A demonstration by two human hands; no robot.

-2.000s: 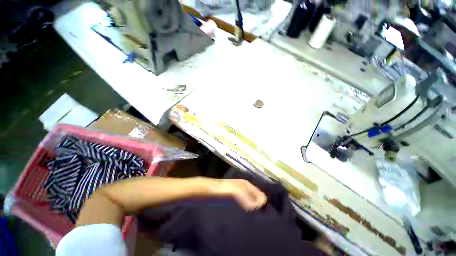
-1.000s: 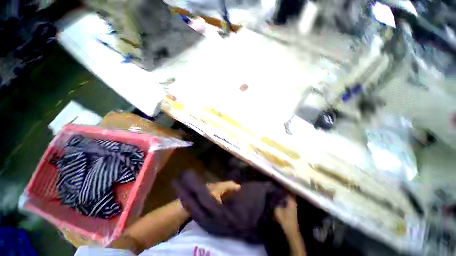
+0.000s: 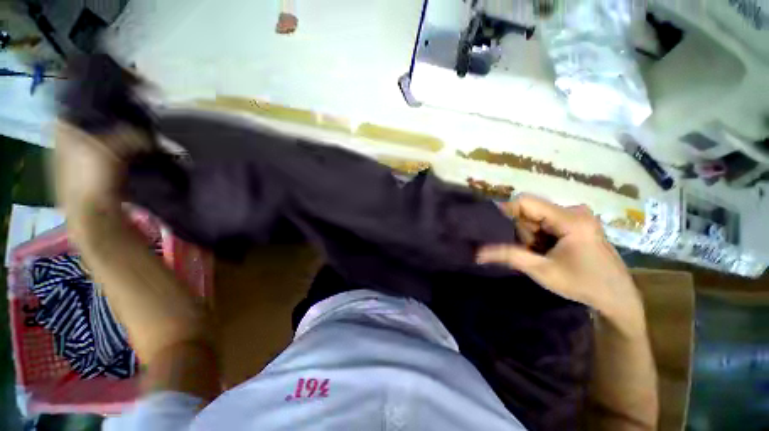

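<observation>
A dark purple-brown garment piece (image 3: 337, 189) is stretched between my hands along the table's front edge, with part of it hanging over my lap. My left hand (image 3: 97, 164) is blurred and grips the bunched left end of the cloth, raised over the table's left part. My right hand (image 3: 561, 252) pinches the cloth edge at the right between thumb and fingers. The cloth hides some of the fingertips of both hands.
The sewing machine's presser foot area (image 3: 485, 55) is at the top, beside a clear plastic bag (image 3: 594, 67). A black pen-like tool (image 3: 648, 162) lies at right. A pink-red crate (image 3: 76, 404) with striped cloth (image 3: 80, 320) stands lower left. Cardboard (image 3: 253, 311) is below.
The view has turned toward my lap and the table's front edge. The garment has gone from bunched in my lap to spread out and raised, with my hands wide apart.
</observation>
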